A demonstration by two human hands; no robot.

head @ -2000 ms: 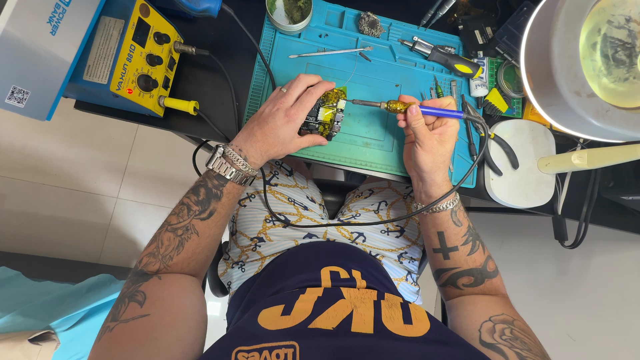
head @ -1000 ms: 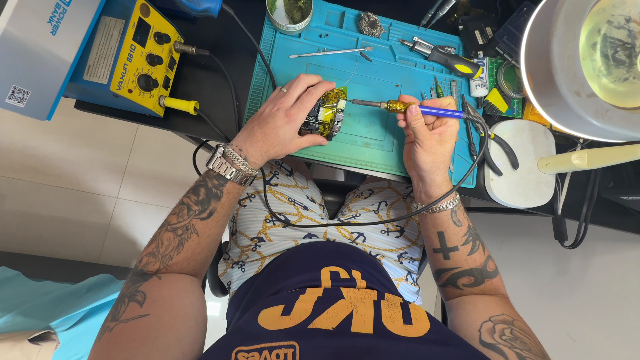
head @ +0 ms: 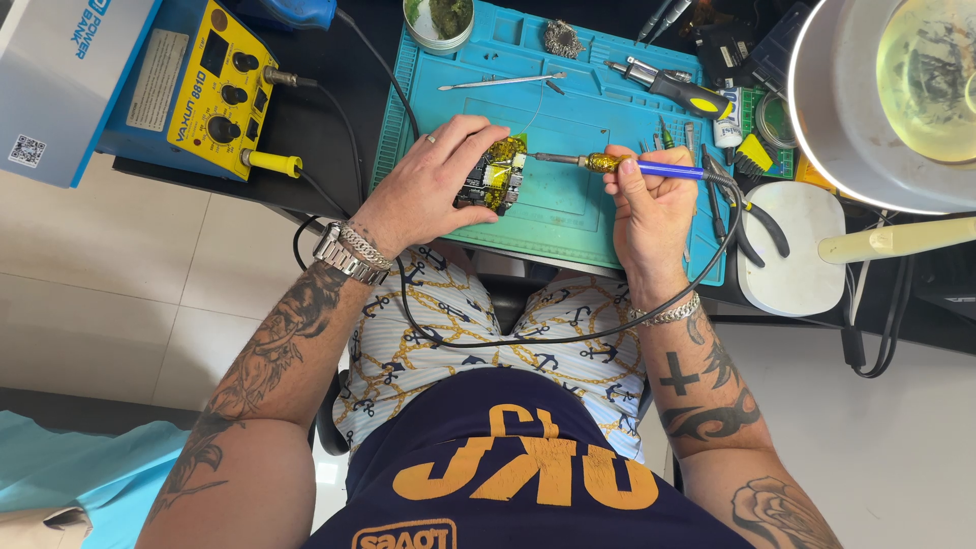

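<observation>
My left hand [head: 435,175] grips a small black circuit board [head: 492,181] with yellow tape on it, fingers over its far edge and thumb at its near edge. In my right hand [head: 652,198] is a blue-handled soldering iron [head: 663,168], whose tip points left and lies close to the white connector at the board's right edge; whether they touch I cannot tell. Beneath the board is a teal silicone work mat [head: 564,248]. A thin wire rises near the board's top corner. The iron's black cable loops down across my lap to the left.
A yellow soldering station [head: 221,91] stands at the left. Beyond the board lie a metal spatula tool [head: 503,81], a round tin [head: 438,23] and a wire tip cleaner [head: 563,38]. Rightward are a screwdriver [head: 671,85], black pliers [head: 751,221] and a large lamp [head: 839,114].
</observation>
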